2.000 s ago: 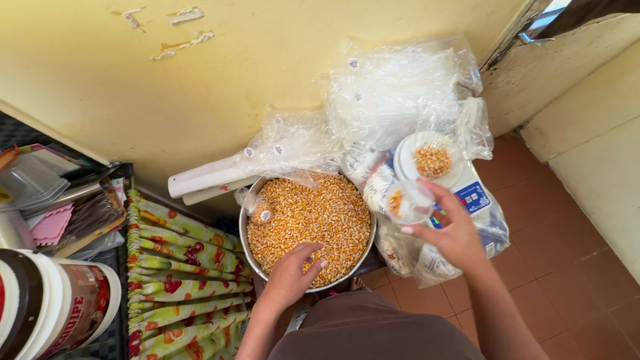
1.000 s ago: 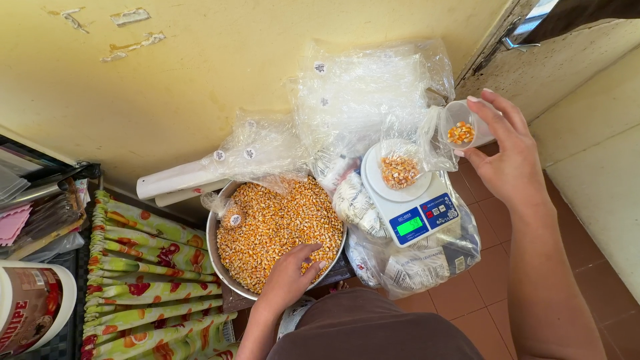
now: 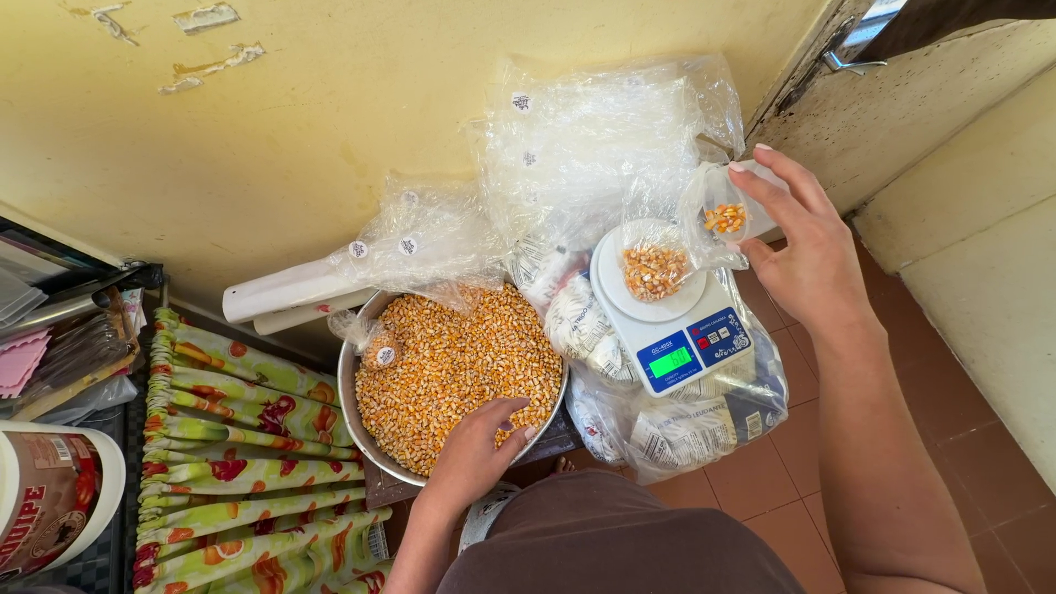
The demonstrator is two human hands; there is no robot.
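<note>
My left hand (image 3: 480,450) rests at the near right edge of the corn kernels (image 3: 450,355) that fill a round metal pan (image 3: 348,412); its fingers are apart. A small tied bag of kernels (image 3: 380,348) lies on the corn at the left. Right of the pan, a white digital kitchen scale (image 3: 615,318) with a lit green display bears a clear plastic bag of kernels (image 3: 653,271). Beside and above the scale's right side, my right hand (image 3: 796,235) grips a translucent plastic cup (image 3: 755,198) with a few kernels in it, tilted toward the viewer.
Clear plastic bags (image 3: 602,148) lie against the wall behind the scale. Packed flour bags (image 3: 685,433) sit under it. Whitish rolls (image 3: 285,289) stick out behind the pan. At left are a fruit-print curtain (image 3: 247,478) and a labelled plastic bucket (image 3: 107,495). A door handle (image 3: 854,64) is at upper right.
My right hand with the cup has moved from over the scale to its right side, uncovering the bag of kernels and the display. My left hand has stayed at the corn.
</note>
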